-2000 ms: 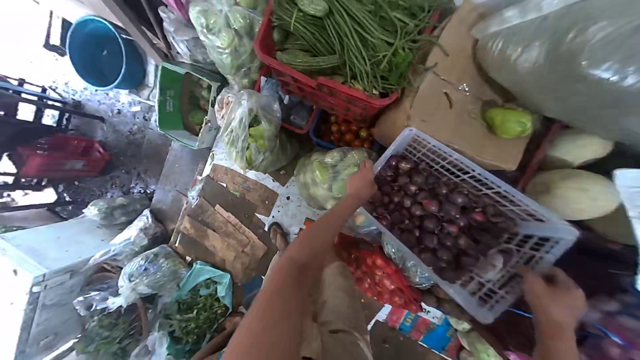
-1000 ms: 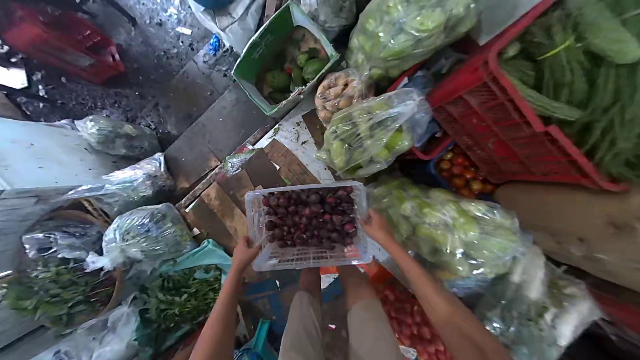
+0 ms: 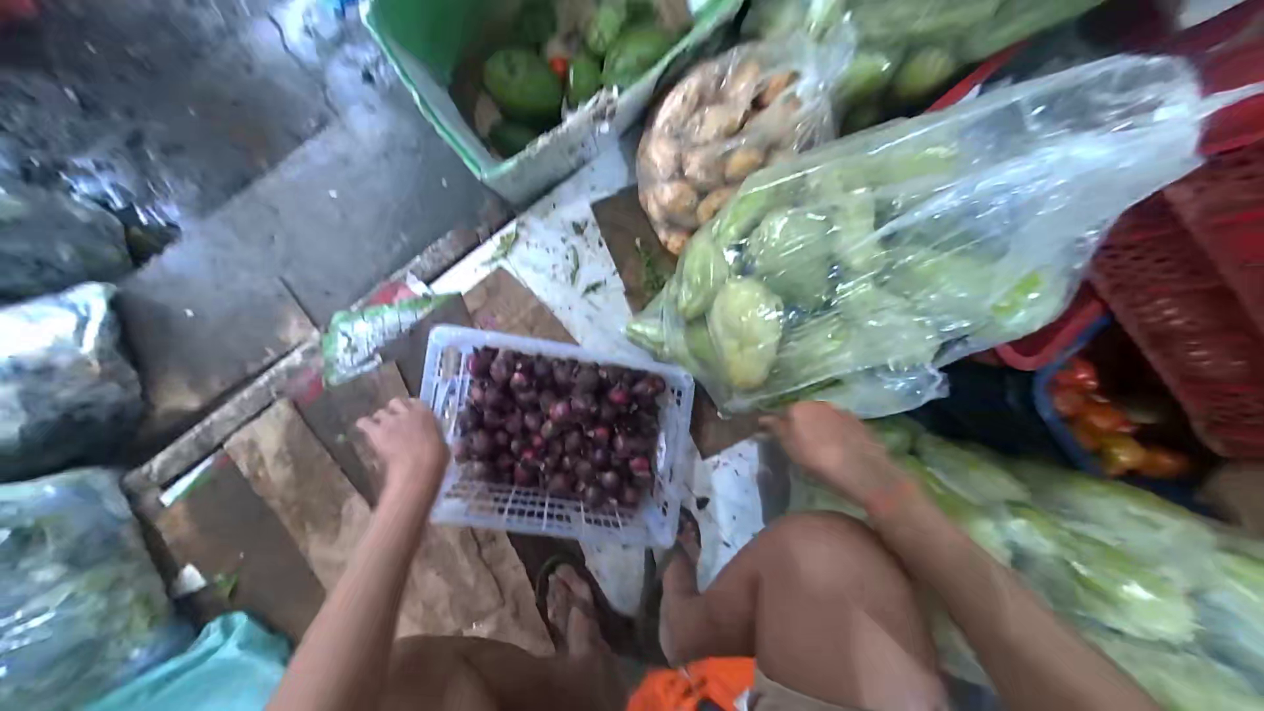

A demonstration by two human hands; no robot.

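A white plastic crate (image 3: pixel 558 528) holding small round dark purple vegetables (image 3: pixel 558 425) rests on the cardboard-covered ground in front of my feet. My left hand (image 3: pixel 403 434) is beside the crate's left side, fingers apart; whether it touches the rim is unclear. To the right of the crate, separate from it, my right hand (image 3: pixel 825 439) is at the lower edge of a clear plastic bag of pale green vegetables (image 3: pixel 746 331). Its fingers are partly bent and blurred, so I cannot tell whether they grip the bag.
A green and white box (image 3: pixel 553 158) with green fruits stands ahead, near a bag of brown root vegetables (image 3: pixel 701 138). Red crates (image 3: pixel 1175 286) and a blue-rimmed container of tomatoes (image 3: pixel 1096 425) are at right. Filled plastic bags (image 3: pixel 79 583) line the left.
The crate was between both my hands one second ago; now it is down on the cardboard. My right hand has left it and is by the bag. The view is lower and closer.
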